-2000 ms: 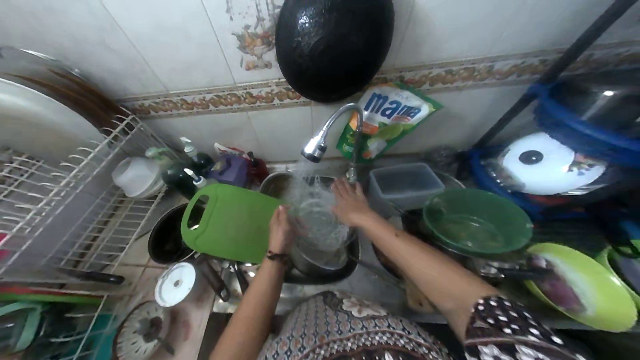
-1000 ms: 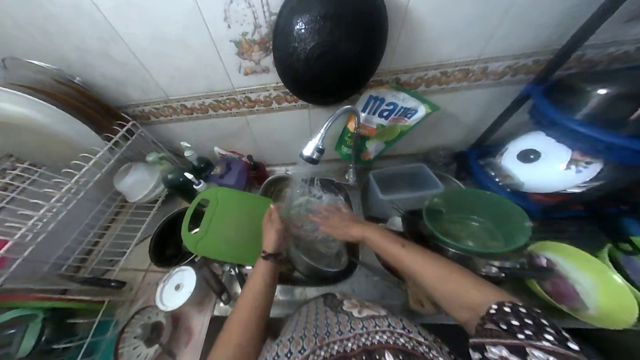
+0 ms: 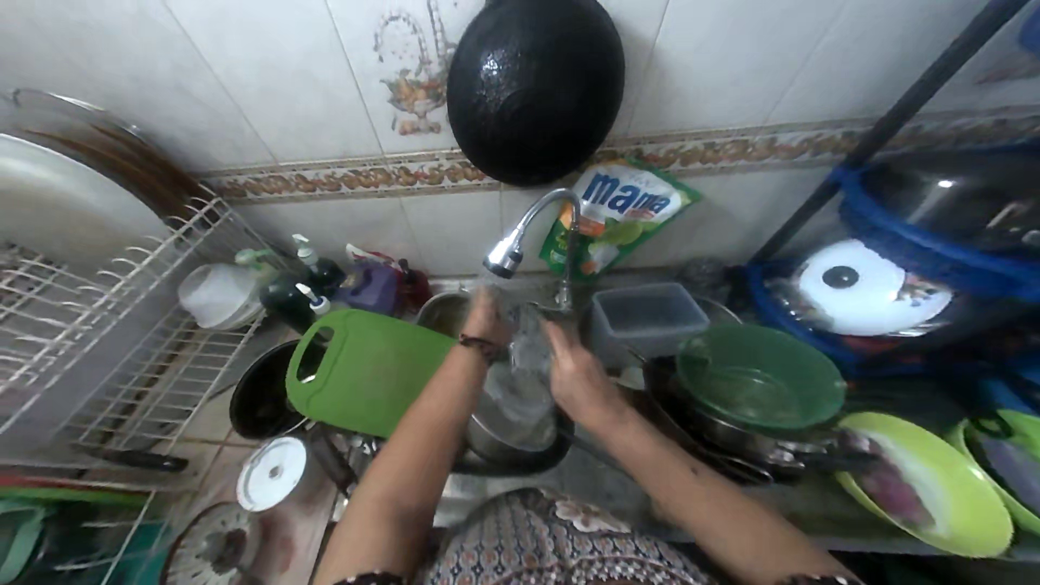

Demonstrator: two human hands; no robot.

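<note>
Below the chrome faucet point(image 3: 505, 258), my left hand point(image 3: 489, 318) and my right hand point(image 3: 575, 375) hold a clear container point(image 3: 530, 345) between them, its shape blurred. My left hand is on its left side, my right hand on its right side. Under them a metal pot point(image 3: 508, 431) sits in the sink, with something clear and rounded at its mouth. A green cutting board point(image 3: 374, 372) lies just left of my left forearm. To the right of my right hand stands a clear rectangular plastic box point(image 3: 648, 317).
At left stand a white wire dish rack point(image 3: 183, 366), pump bottles point(image 3: 294, 301) and a lidded white container point(image 3: 274, 474). At right are a green translucent bowl point(image 3: 760, 378) over pans and a lime-green bowl point(image 3: 959, 496). A black wok point(image 3: 536, 89) hangs on the wall.
Both hands have moved; the right hand, flat over the clear container earlier, is now at its right side. The clear container is raised and tilted between them. The spray seen earlier no longer shows clearly.
</note>
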